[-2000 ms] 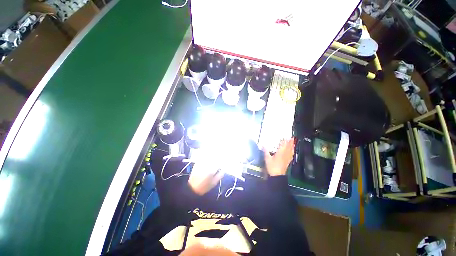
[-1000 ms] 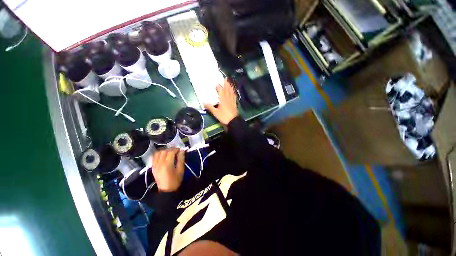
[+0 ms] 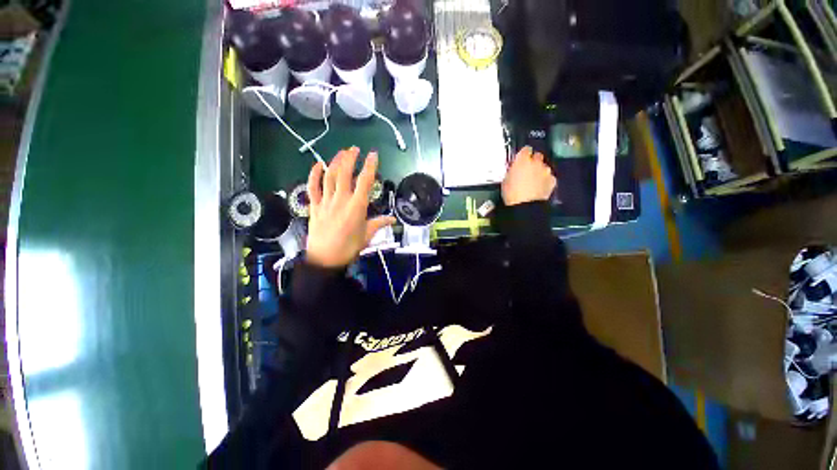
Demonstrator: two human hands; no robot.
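Note:
My left hand [image 3: 340, 216] is held palm down, fingers spread, over the near row of cameras and hides part of the middle ones. The rightmost near camera [image 3: 419, 200] has a round black front and white base. The leftmost near camera [image 3: 248, 210] shows a pale ring. My right hand [image 3: 530, 177] is curled on the dark pad right of the keyboard; what is under it is hidden. White cables hang below the near cameras toward my body.
Behind stands a far row of black-and-white cameras [image 3: 351, 46] with trailing cables. A yellow tape roll [image 3: 478, 46] lies on the white keyboard [image 3: 473, 128]. A large black box [image 3: 597, 55] is at the right, with a white strip [image 3: 606, 161]. The green conveyor [image 3: 119, 184] runs at left.
My view has swung about. My left hand has moved from the bases up over the near cameras and spread its fingers. My right hand has moved from the keyboard to the dark pad.

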